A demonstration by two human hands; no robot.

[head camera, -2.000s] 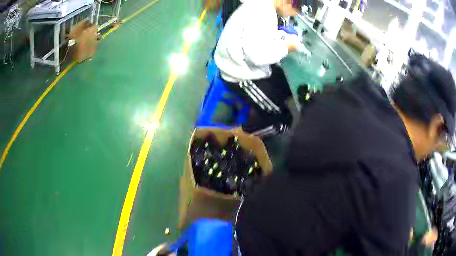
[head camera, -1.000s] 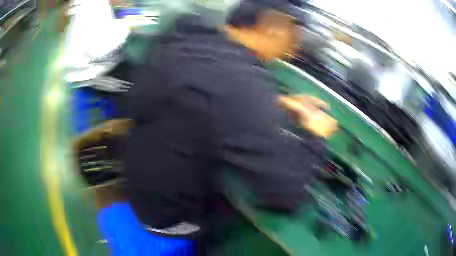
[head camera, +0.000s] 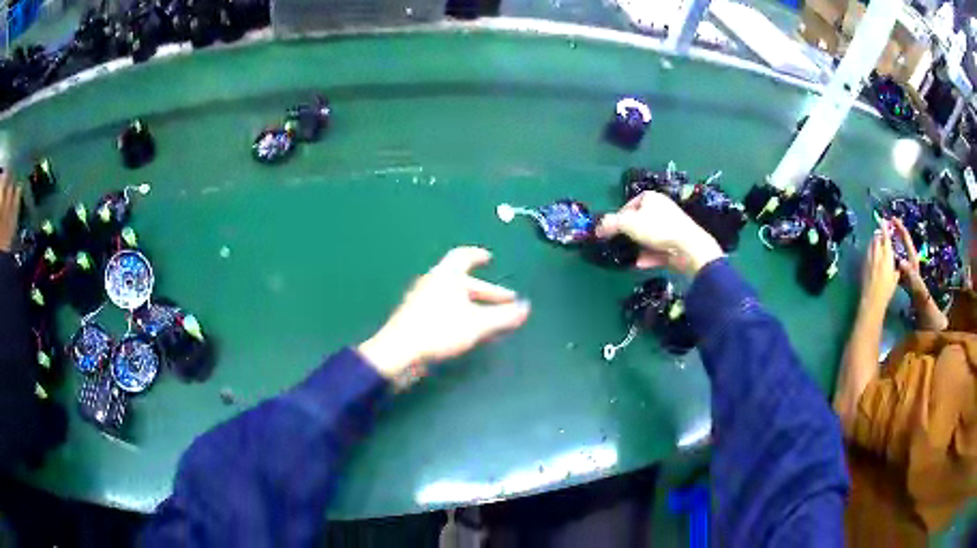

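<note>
My left hand (head camera: 450, 310) is over the green bench with its fingers apart, holding nothing. My right hand (head camera: 654, 230) is at a black unit whose round blue-silver circuit board (head camera: 565, 222) faces up. The fingertips are at the right edge of this unit, on or beside its black housing; the exact grip is hidden. A pale wire with a white round end (head camera: 506, 213) reaches left from the board. Black units (head camera: 723, 219) lie behind and right of my right hand. Another black unit (head camera: 651, 304) with a pale ring-ended wire lies below it.
Units and pale-rimmed round boards (head camera: 129, 280) lie in a pile at left. Single or paired units (head camera: 629, 120) lie on the far strip. A white post (head camera: 841, 102) stands at right, near more units. A person in an orange-brown top (head camera: 921, 412) works at right; a dark sleeve shows at left.
The view has swung from the aisle and a person in black to the bench in front of me. Both my hands have come into view.
</note>
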